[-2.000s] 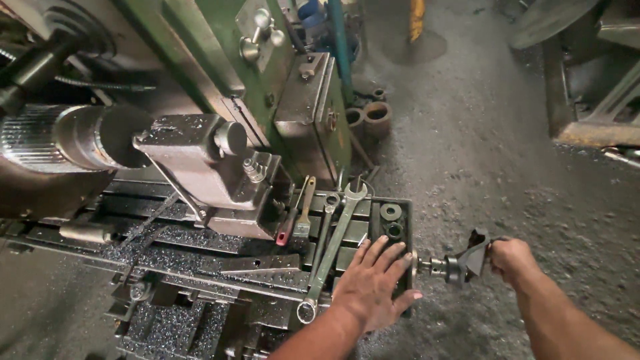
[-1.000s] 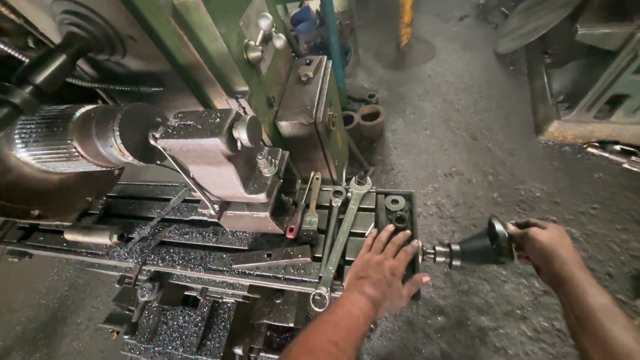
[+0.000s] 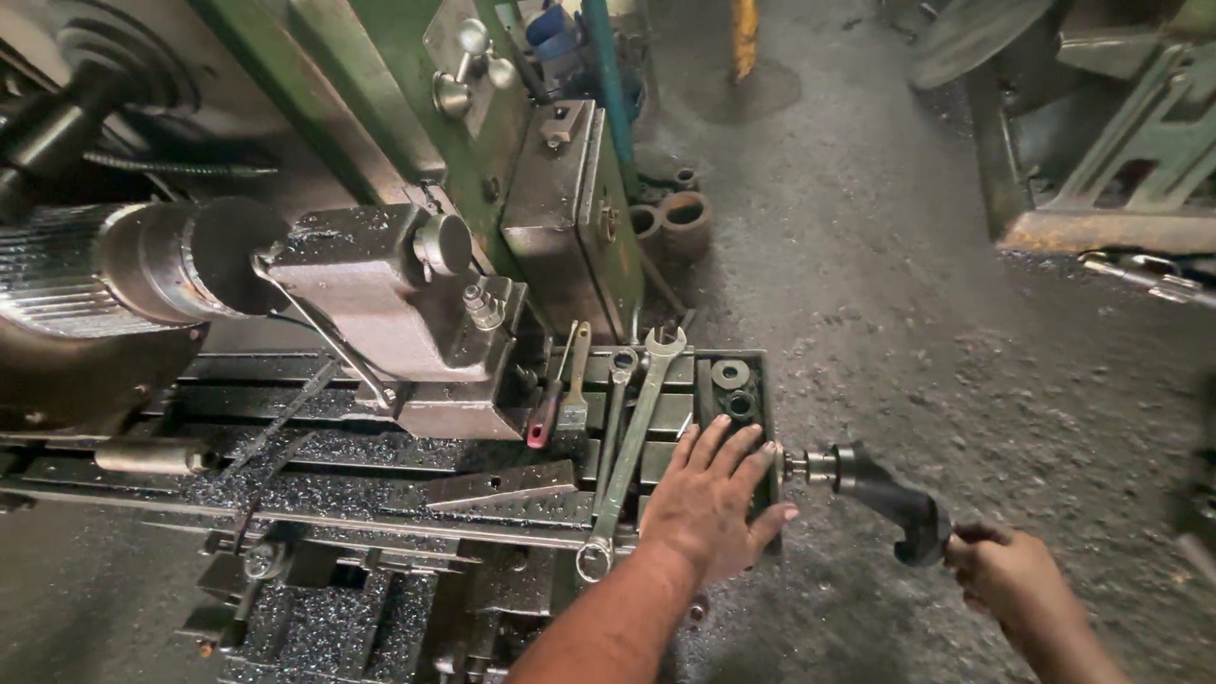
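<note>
My right hand (image 3: 1012,579) grips the handle of a black crank (image 3: 888,503) on the end of a milling machine's table (image 3: 771,380). Flat on the right end of that table rests my left hand (image 3: 712,494), fingers spread, holding nothing. Just beyond its fingertips are a metal washer (image 3: 731,373) and a dark ring (image 3: 740,405). Left of it lie a large combination wrench (image 3: 632,456), a smaller wrench (image 3: 613,418), a flat brush (image 3: 576,399) and a red-handled tool (image 3: 542,418). A tailstock-like metal block (image 3: 370,294) stands beside a ribbed cylindrical workpiece (image 3: 57,266).
Metal chips cover the table slots and the saddle (image 3: 342,608) below. A wedge-shaped metal plate (image 3: 503,486) lies on the table. Behind stand a metal box (image 3: 560,218), a teal pipe (image 3: 611,85) and rusty pipe pieces (image 3: 686,223). Another machine's base (image 3: 1102,228) is at the right.
My right hand has moved the crank around, and it now sits lower, nearer to me. My left hand has stayed on the table end.
</note>
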